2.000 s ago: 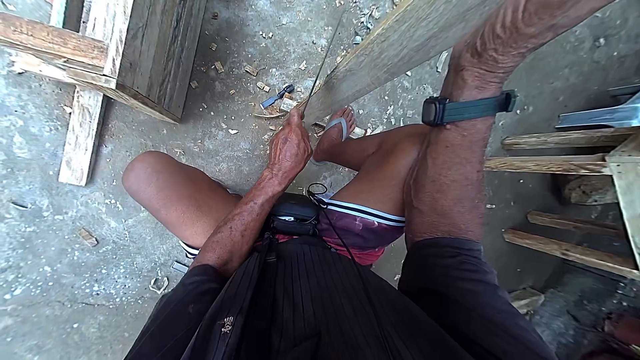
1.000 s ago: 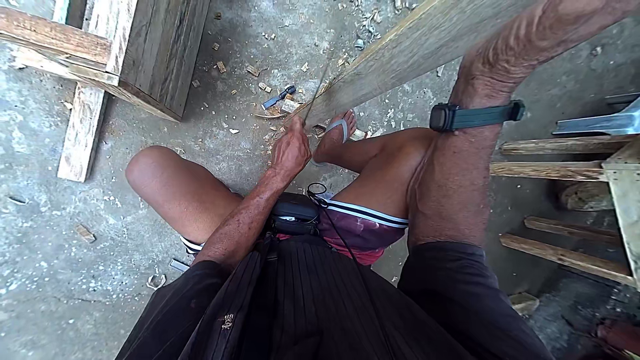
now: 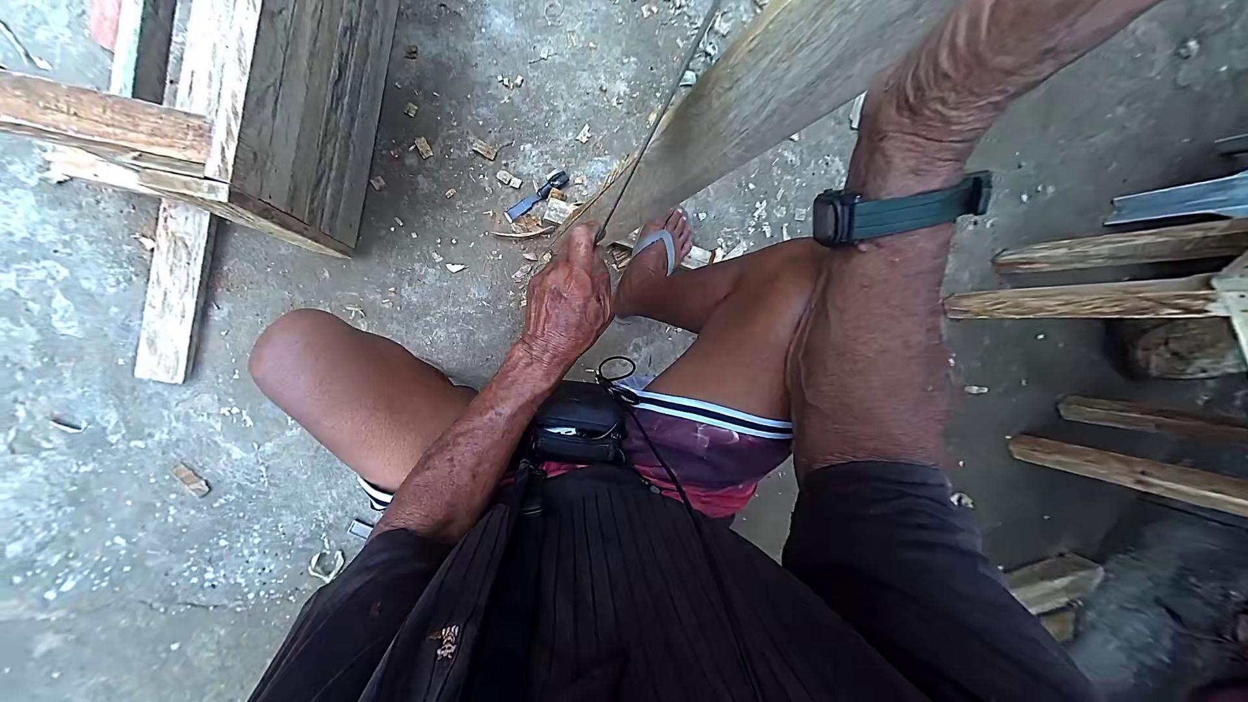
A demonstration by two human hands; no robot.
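My left hand [image 3: 570, 292] is closed around the lower end of a long, thin dark rod or blade seen nearly edge-on [image 3: 655, 122]; its exact kind cannot be told. That thin piece slants up to the right and leaves the view at the top. Just beyond my left fingers is the low end of a thick wooden plank [image 3: 760, 107], which rises to the upper right. My right forearm, with a dark watch [image 3: 837, 216] at the wrist, reaches out past the top right edge. My right hand is out of view, so its hold is hidden.
A wooden frame or bench [image 3: 302, 127] stands at the upper left. Wooden slats [image 3: 1082, 299] and a metal piece [image 3: 1180, 200] are at the right. A blue and black object [image 3: 536, 195] lies among wood chips on the concrete floor, near my sandalled foot [image 3: 663, 244].
The thin piece in my left hand leans further to the right than before. My right forearm has shifted slightly. My left hand stays closed on the piece.
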